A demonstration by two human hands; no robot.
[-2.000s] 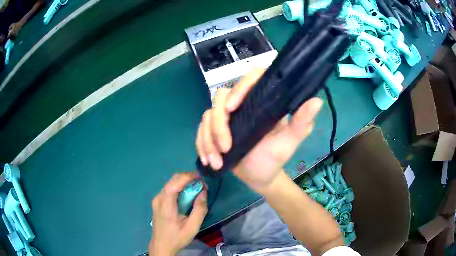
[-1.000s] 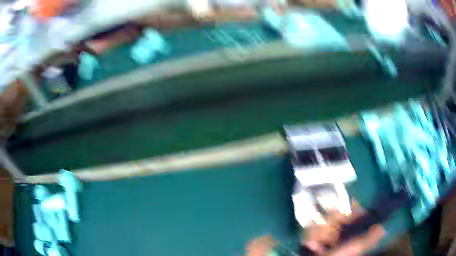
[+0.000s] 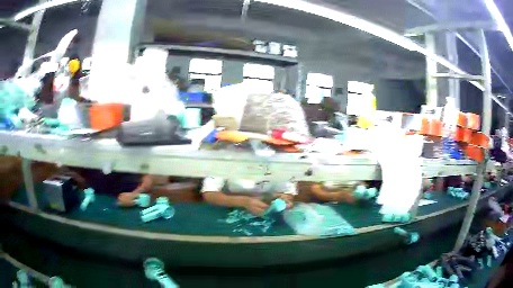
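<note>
Neither of my hands is in the picture, and the black screwdriver and the screw feeder are not in view. Nearest in front of me, a teal housing (image 3: 158, 272) lies on the dark green conveyor, cut by the bottom edge. The right-side housing pile (image 3: 422, 279) shows at the bottom right. Part of the left-side housing pile (image 3: 23, 278) shows at the bottom left. Another teal housing (image 3: 407, 235) is on the conveyor further right. The picture is slightly blurred.
Across the conveyor, several people's arms (image 3: 239, 199) are over the far bench with teal housings (image 3: 157, 210), small teal pieces and a clear plastic bag (image 3: 319, 220). A loaded shelf (image 3: 332, 167) runs above them. Dark grey parts (image 3: 457, 263) lie at the lower right.
The view has swung up from the bench to the line opposite. My hands, the screwdriver and the screw feeder have left the picture.
</note>
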